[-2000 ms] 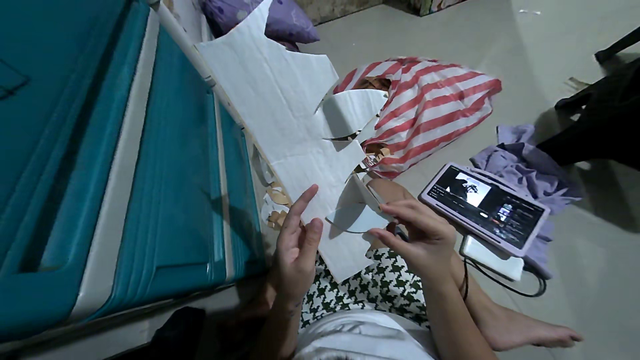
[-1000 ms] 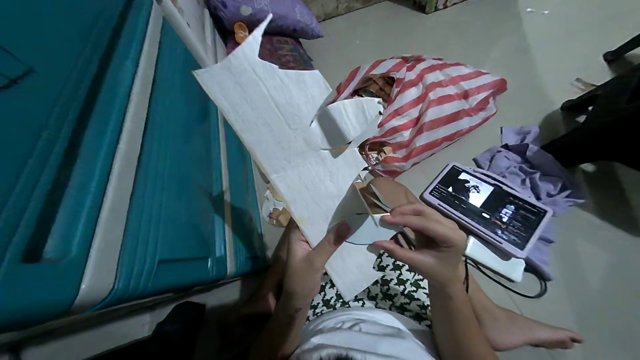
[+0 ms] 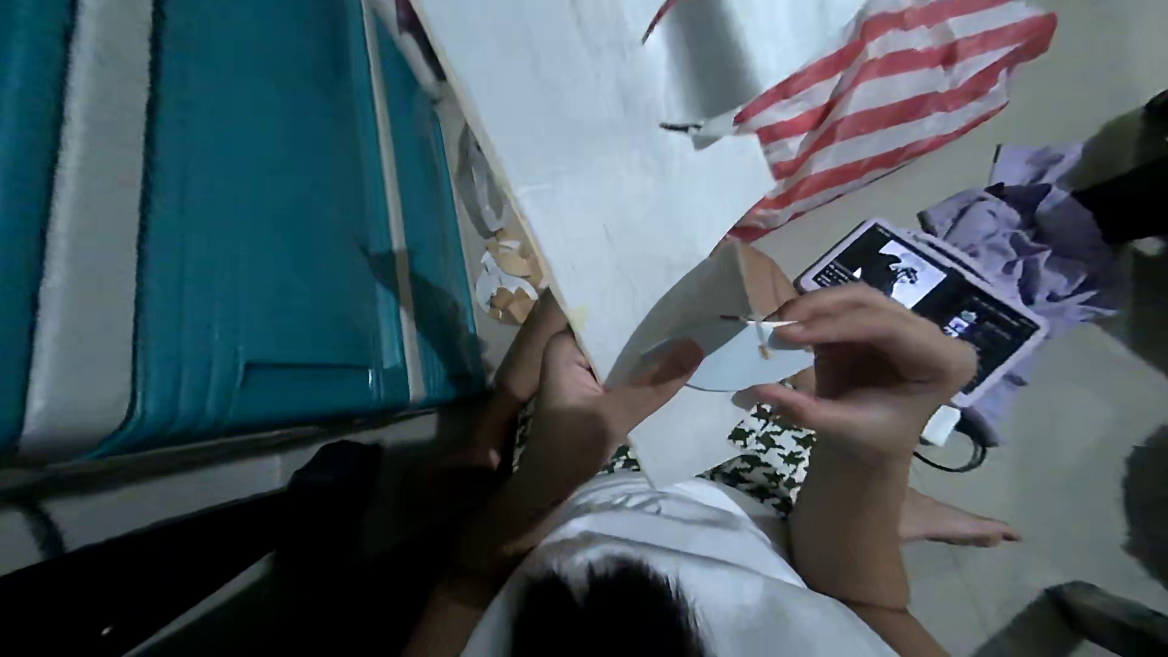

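A large white sheet of paper or card with cut edges slants across the middle, down to my lap. My left hand grips its lower left edge, thumb on top and fingers beneath. A curled flap of the sheet rises beside that thumb. My right hand pinches the flap's right edge between thumb and fingers. A small strip with a brownish tip stands at the flap near my right fingertips; what it is, I cannot tell.
Teal plastic drawers stand on the left, with paper scraps on the floor beside them. A red-and-white striped plastic bag lies beyond the sheet. A tablet lies on the right near a lilac cloth and a cable.
My left hand, with fingers spread over the sheet two seconds ago, has closed on its left edge. My right hand stays at the flap. The view has shifted closer.
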